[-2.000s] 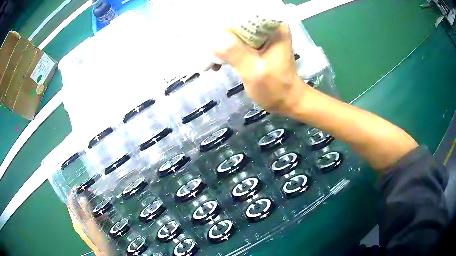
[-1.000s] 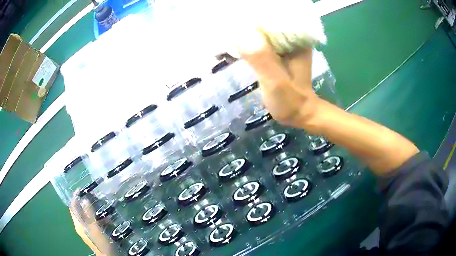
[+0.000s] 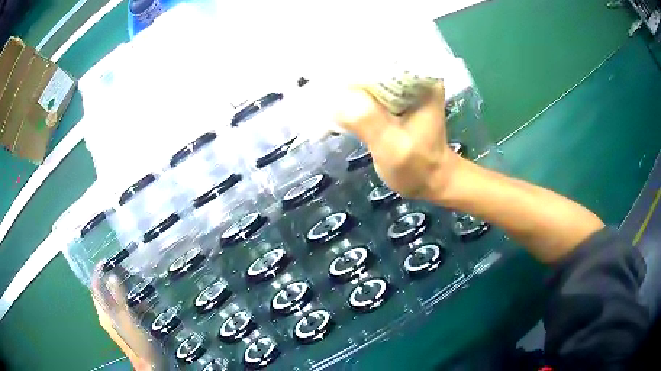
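Note:
A large clear blister tray holds rows of round black parts with silver-white rings. My right hand is over the tray's right part, closed around a pale squeeze bottle with a dotted print. The bottle's tip is lost in the white glare, and the hand hides some parts behind it. My left hand is at the tray's lower left edge, partly seen through the clear plastic; its fingertips are blurred, and its grip on the edge is unclear.
Strong white glare covers the tray's far side. A brown cardboard box with a white label stands at the far left. A blue bin with a dark bottle is at the top left. The green surface has white stripes.
My right hand with the bottle went right between the earlier frames, then came slightly back toward me. The view has shifted a little. My left hand stays at the tray's edge.

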